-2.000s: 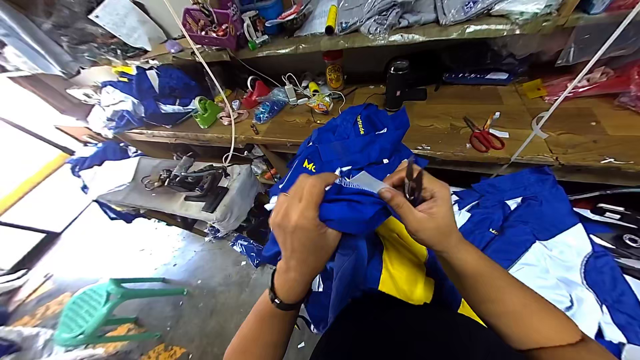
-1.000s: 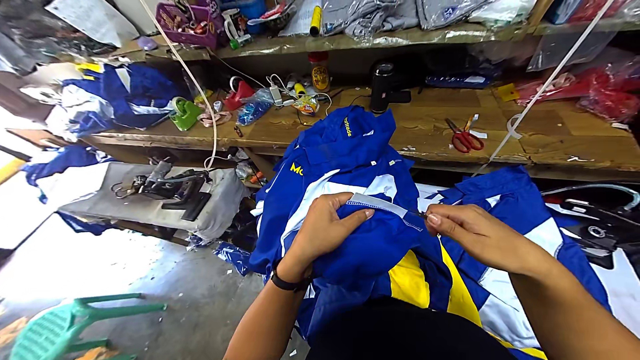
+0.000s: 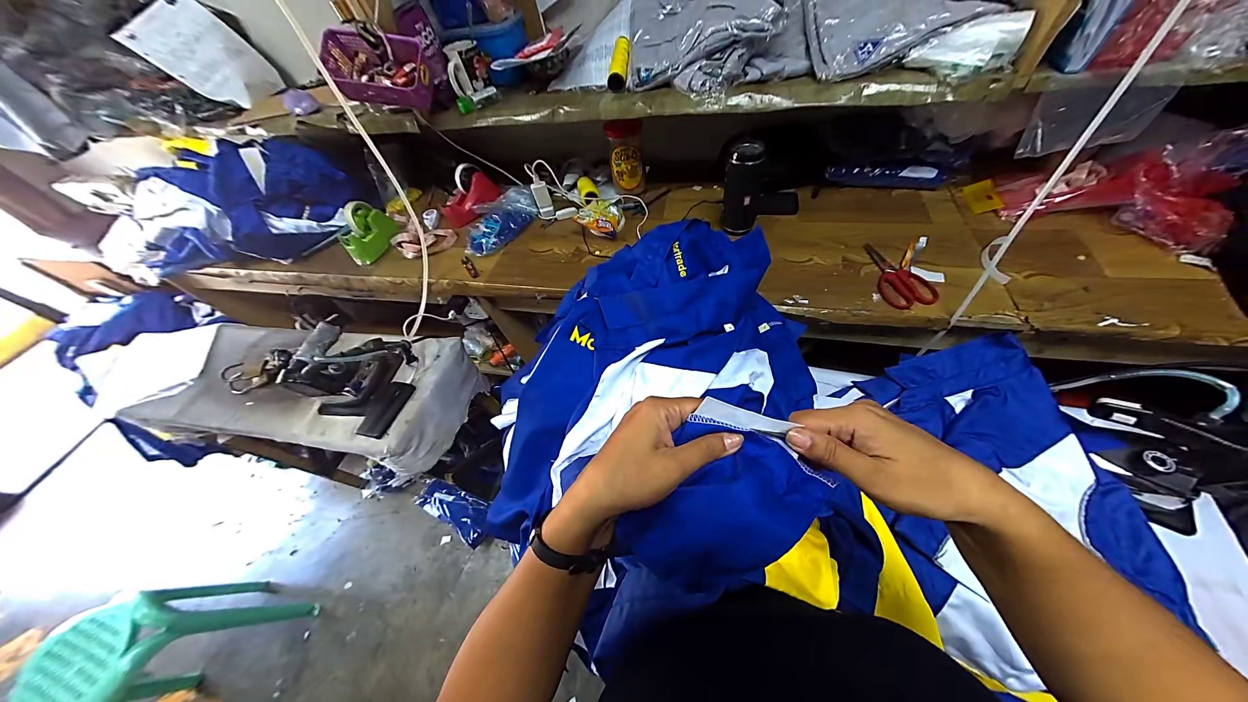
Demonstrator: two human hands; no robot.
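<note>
A blue, white and yellow garment (image 3: pixel 702 526) lies bunched across my lap and up against the workbench, with yellow lettering on it. My left hand (image 3: pixel 653 458), a black band on its wrist, pinches a stitched white strip (image 3: pixel 731 415) at the garment's edge between thumb and fingers. On the strip's right end, my right hand (image 3: pixel 863 453) grips with thumb and forefinger close to the seam. Whether a small tool sits inside the right hand is hidden. A second blue and white garment (image 3: pixel 1048 468) is spread to the right.
Red-handled scissors (image 3: pixel 905 285) and a black flask (image 3: pixel 744 187) stand or lie on the wooden workbench (image 3: pixel 829 263). A green tape dispenser (image 3: pixel 368 232) is further left. Black machine parts (image 3: pixel 341 370) rest on a cloth-covered stand. A green plastic stool (image 3: pixel 107 643) is lower left.
Two seconds ago my right hand held a small dark tool, which is not visible now. Both hands have shifted along the white strip, and the right hand has come back to its end since one second ago.
</note>
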